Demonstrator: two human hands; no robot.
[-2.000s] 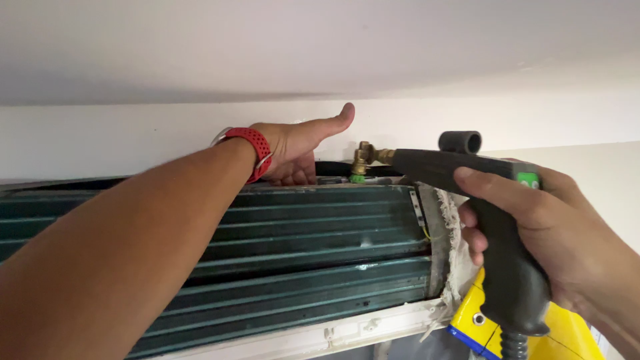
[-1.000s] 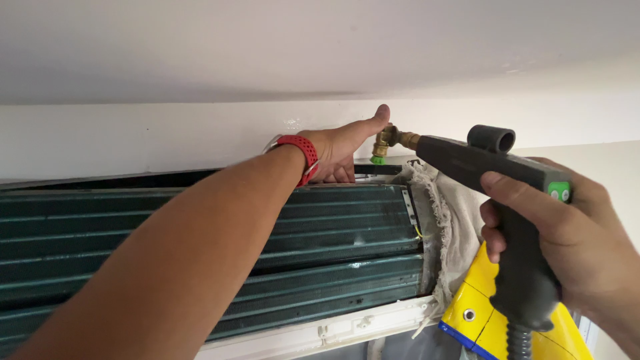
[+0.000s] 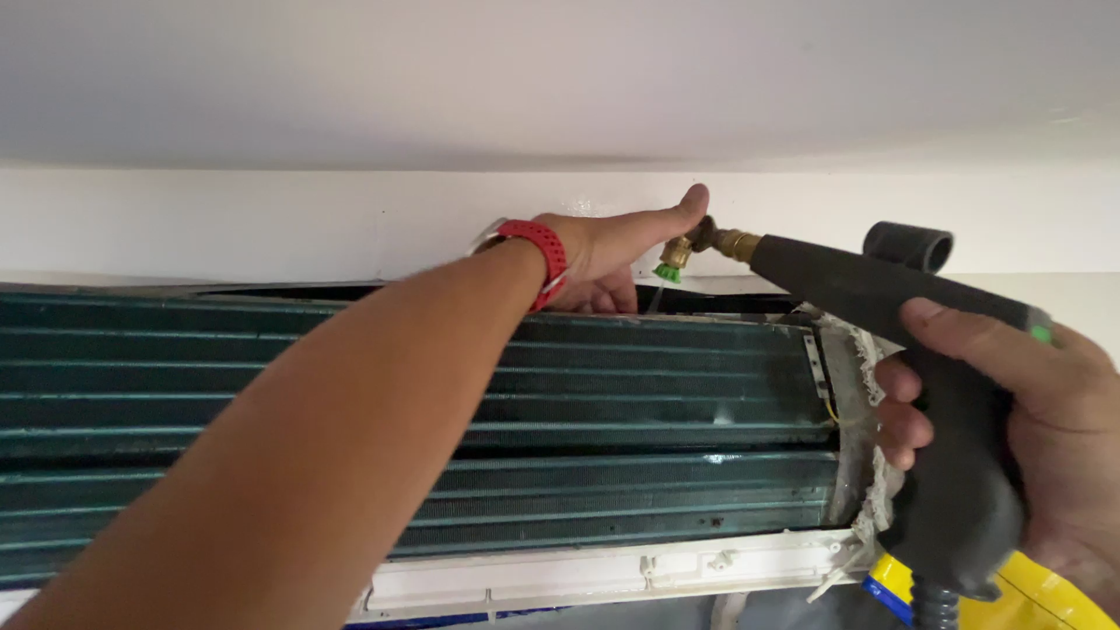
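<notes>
The dark finned coil [image 3: 665, 394] of an opened wall air conditioner stretches across the view. My left hand [image 3: 612, 254], with a red-strapped watch on the wrist, reaches over the coil's top edge. Its thumb points up beside the brass elbow, and its fingertips are partly hidden behind the edge; nothing is seen held. My right hand [image 3: 1006, 394] grips a black spray gun [image 3: 919, 306] with a corrugated hose below. The gun's brass nozzle with a green tip [image 3: 668, 273] points down at the gap behind the coil, and a thin jet shows below it.
The ceiling [image 3: 560, 79] is close above the unit. A white plastic frame [image 3: 612, 569] runs below the coil. At its right end hang a frayed cloth [image 3: 872, 507] and a yellow sheet with a blue edge [image 3: 1032, 595]. A thin yellow wire [image 3: 831, 409] is by the coil's end plate.
Since the earliest frame, my left hand has moved right along the coil's top, and the nozzle has shifted right too. My right hand keeps its grip on the spray gun.
</notes>
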